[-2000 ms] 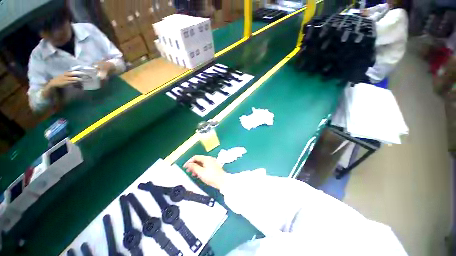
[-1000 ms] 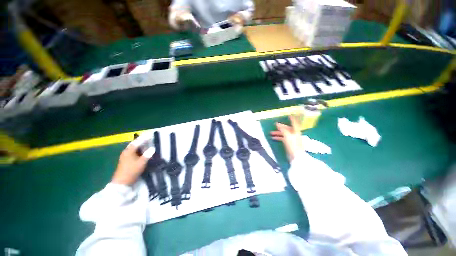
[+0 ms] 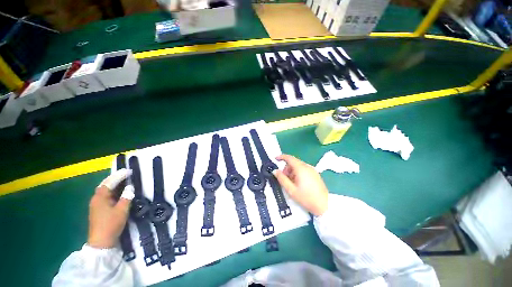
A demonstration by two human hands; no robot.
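Several black watches (image 3: 234,181) lie side by side, face parts mid-strap, on a white sheet (image 3: 224,255). My left hand (image 3: 109,216), with white coverings on its fingertips, is at the left end of the row, its fingers and thumb on the leftmost watch (image 3: 127,246); they hide its middle. My right hand (image 3: 303,182) is bare, with its thumb and fingertips on the case edge of the rightmost watch (image 3: 270,170). Both of these watches rest on the sheet.
A yellowish bottle (image 3: 333,128) and crumpled white wipes (image 3: 391,141) are right of the sheet. A small dark part (image 3: 272,244) lies by its near edge. Beyond the yellow rail (image 3: 393,104) are another sheet of watches (image 3: 314,73), open white boxes (image 3: 119,68) and a white stack (image 3: 349,17).
My right hand has moved left from beside the bottle onto the rightmost watch, which is now straighter in the row. My left hand remains at the left end. The view has shifted.
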